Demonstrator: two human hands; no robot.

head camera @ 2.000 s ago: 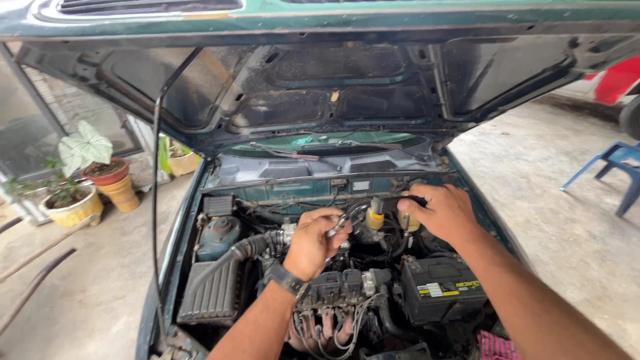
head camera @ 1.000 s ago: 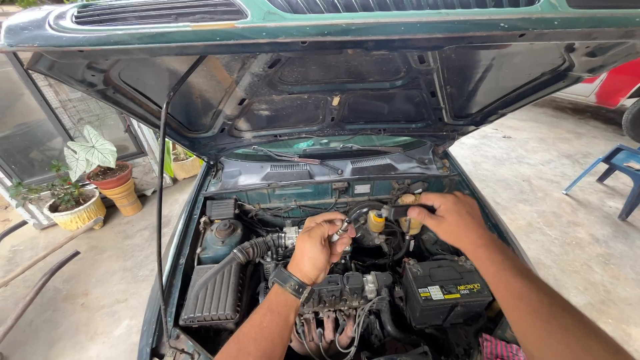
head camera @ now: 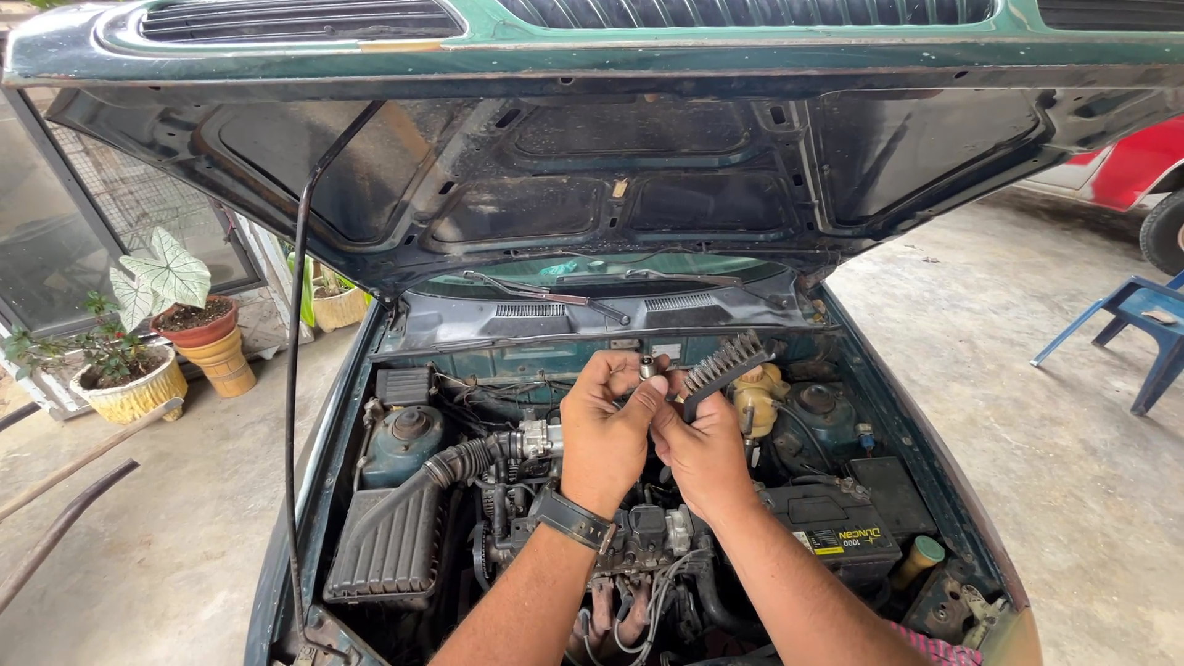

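Observation:
Above the engine my left hand grips a small shiny metal part, its end showing between thumb and fingers; most of it is hidden, so its kind cannot be told. Close against it, my right hand holds a wire brush by its dark handle, bristles facing up and to the left. Both hands touch or nearly touch. Beneath them lies the engine with its spark plug leads.
The raised hood rests over the bay, with its prop rod at left. Around the hands are the air filter box, battery and yellowed fluid reservoir. A blue chair stands right; potted plants stand left.
My right hand has moved left to meet my left hand. The brush now shows its bristles clearly, angled upward. Both hands were farther apart before.

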